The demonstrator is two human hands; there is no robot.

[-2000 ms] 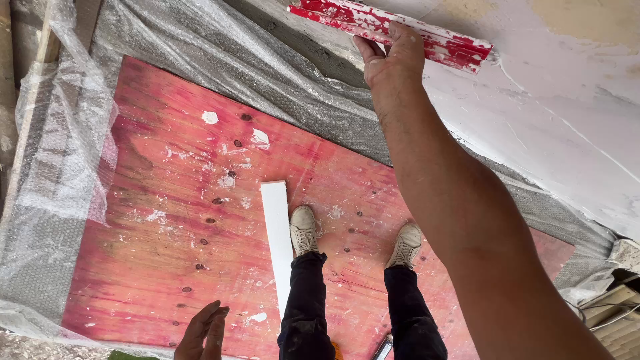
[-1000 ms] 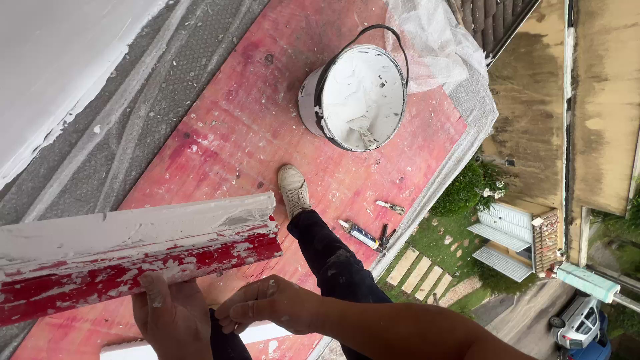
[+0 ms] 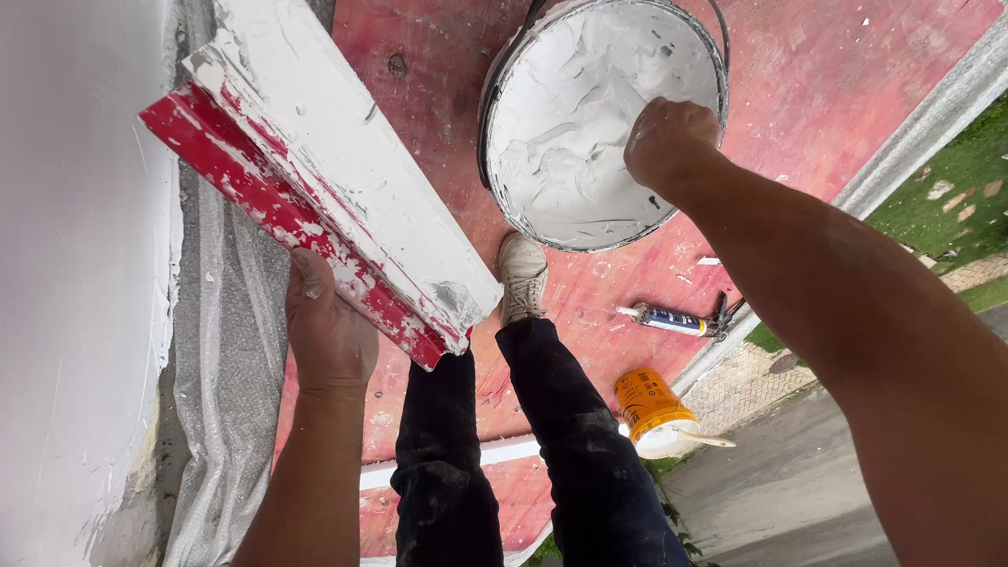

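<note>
My left hand grips a wide plastering blade by its red back, which is spattered with dried compound. The blade's broad face is coated in white. Over a large round bucket, filled with white joint compound, is my right hand, its fingers curled near the compound's right side. Whatever it may hold is hidden by the hand. A bare white-smeared wall rises at the left.
Reddish plywood forms the floor. A caulking gun with a cartridge lies right of my shoe. Nearby stands an orange tub with a brush across it. Crumpled foam sheeting runs along the wall; the board's right edge overlooks grass and paving.
My right hand has moved from beside the blade to the compound bucket. The blade is now tilted steeply in my left hand. The view has turned considerably from the wall side.
</note>
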